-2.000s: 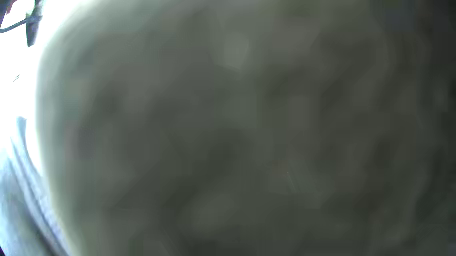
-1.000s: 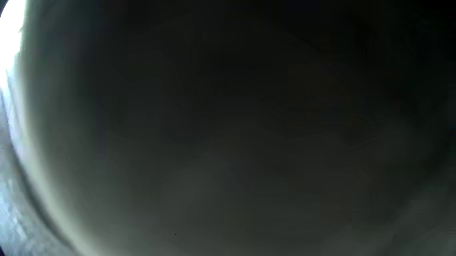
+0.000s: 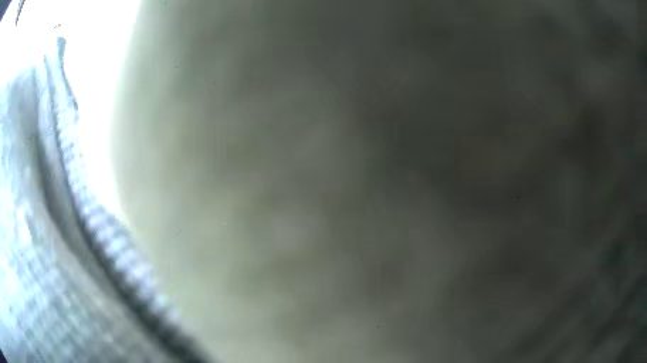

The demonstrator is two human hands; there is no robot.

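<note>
A large, blurred grey-green surface (image 3: pixel 340 191) is very close to the lens and covers most of the head view. I cannot tell what it is. Pale bluish-grey fabric with a knitted or woven texture (image 3: pixel 53 283) runs down the left side, with a ribbed edge and a dark fold. I cannot tell whether it is a glove or clothing. I cannot make out either my left hand or my right hand. No work object can be recognised.
A very bright, overexposed white area (image 3: pixel 96 78) lies between the fabric and the blurred surface at the upper left. A small dark line shows at the top left corner. Everything else around me is hidden.
The blurred surface has become lighter than one second ago, and its left edge has shifted right. More of the fabric and the bright area shows at the left, with the fabric's texture clearer.
</note>
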